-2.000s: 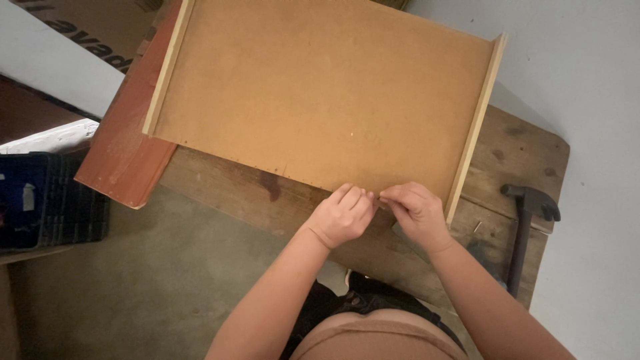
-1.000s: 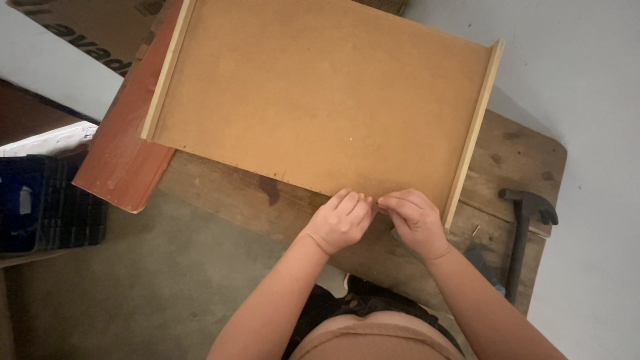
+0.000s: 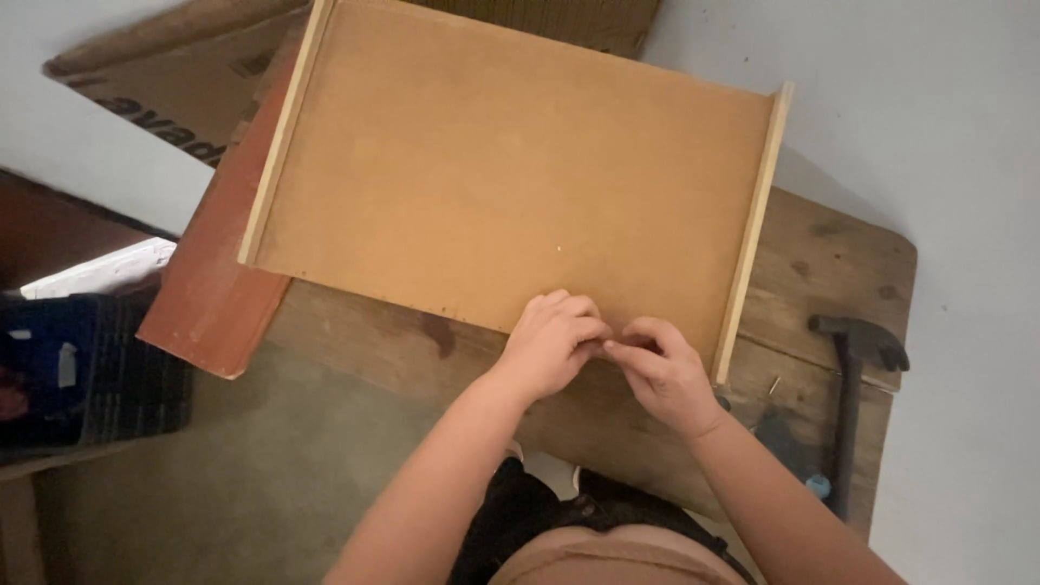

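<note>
A wide brown panel point(image 3: 520, 162) with a raised light wooden strip point(image 3: 756, 236) along each short side lies on a wooden bench point(image 3: 821, 268). At its near edge, right of the middle, my left hand point(image 3: 556, 341) and my right hand point(image 3: 662, 370) meet with fingertips pinched together. Whether something small is between the fingers cannot be made out. Right of my right hand, a claw hammer point(image 3: 849, 406) lies on the bench, and a nail point(image 3: 774, 385) rests between the hammer and the panel.
A reddish-brown board point(image 3: 219, 292) sticks out under the panel's left side. Further left are a dark plastic crate point(image 3: 138, 374) and a cardboard box point(image 3: 195, 106) bearing print. A pale wall point(image 3: 967, 244) borders the bench on the right. A small blue object point(image 3: 818, 487) sits beside the hammer handle.
</note>
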